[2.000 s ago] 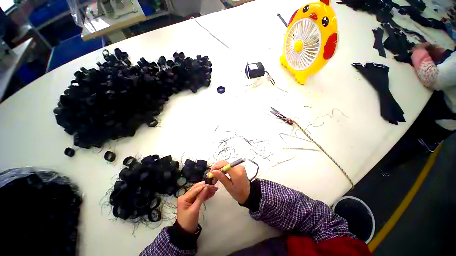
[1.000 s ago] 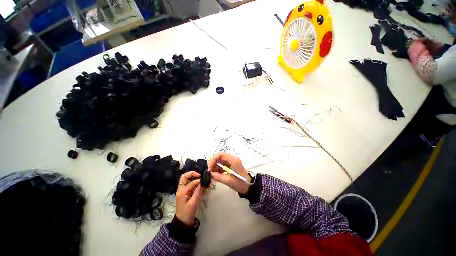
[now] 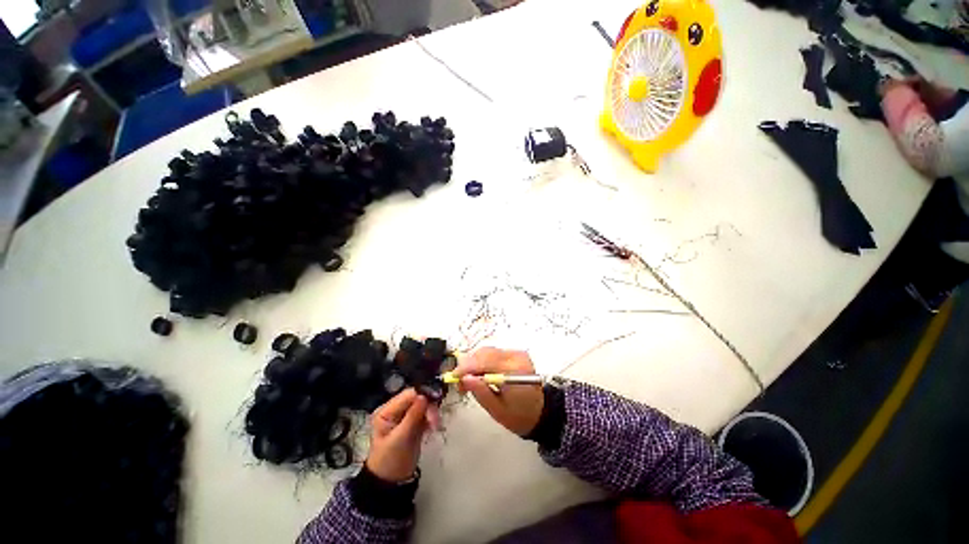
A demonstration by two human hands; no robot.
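Observation:
My left hand (image 3: pixel 396 434) holds a small black loop (image 3: pixel 431 391) at its fingertips, just beside the near pile. My right hand (image 3: pixel 508 393) holds a slim pen-shaped tool (image 3: pixel 499 378), yellow near the tip and grey at the back, with its tip at the loop. The near pile of black loops (image 3: pixel 319 388), with thread tails sticking out, lies left of my hands. Exactly where the tip touches the loop is too small to tell.
A large pile of black loops (image 3: pixel 255 213) lies farther left, and bagged loops (image 3: pixel 85 457) at the near left. Dark snips (image 3: pixel 607 241) on a cord, a small black box (image 3: pixel 546 145), a yellow fan (image 3: pixel 664 85) and black pieces (image 3: pixel 823 183) lie beyond. A person's sleeve (image 3: pixel 912 130) shows far right.
The pen-shaped tool has turned from slanting to nearly level, its tip now at the loop. My right hand has shifted slightly right and down; my left hand slightly down. The view has shifted slightly.

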